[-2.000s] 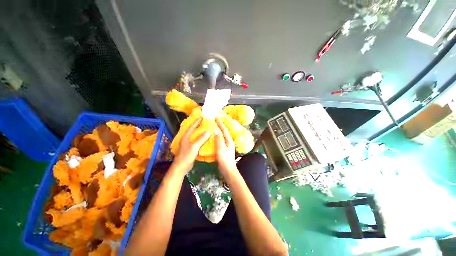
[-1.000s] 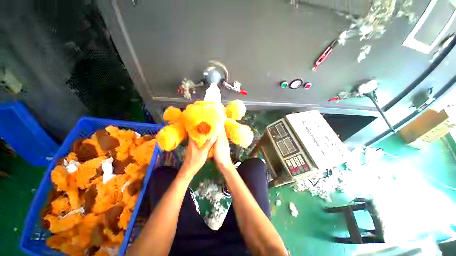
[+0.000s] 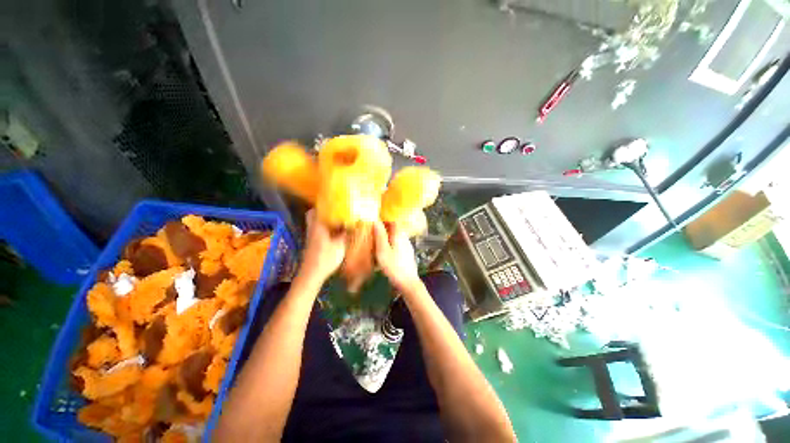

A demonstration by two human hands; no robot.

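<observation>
An orange plush toy (image 3: 353, 186), rounded and filled out, is held up in front of the nozzle (image 3: 372, 124). It is slightly blurred, and it hides most of the nozzle, so I cannot tell whether the two touch. My left hand (image 3: 322, 247) grips the toy's lower left side. My right hand (image 3: 395, 253) grips its lower right side. Some fingers are hidden by the toy. A blurred brownish part hangs between my hands.
A blue crate (image 3: 279, 251) heaped with orange skins (image 3: 178, 320) stands at the left. A beige scale (image 3: 511, 251) stands right of my knees, with white fluff (image 3: 554, 316) beside it. A dark stool (image 3: 606, 385) is at the lower right. A red-handled tool (image 3: 556, 97) lies on the machine panel (image 3: 450, 52).
The toy has moved up and turned in my hands. The white piece seen between it and the nozzle no longer shows. Both hands have kept their hold and sit slightly farther apart.
</observation>
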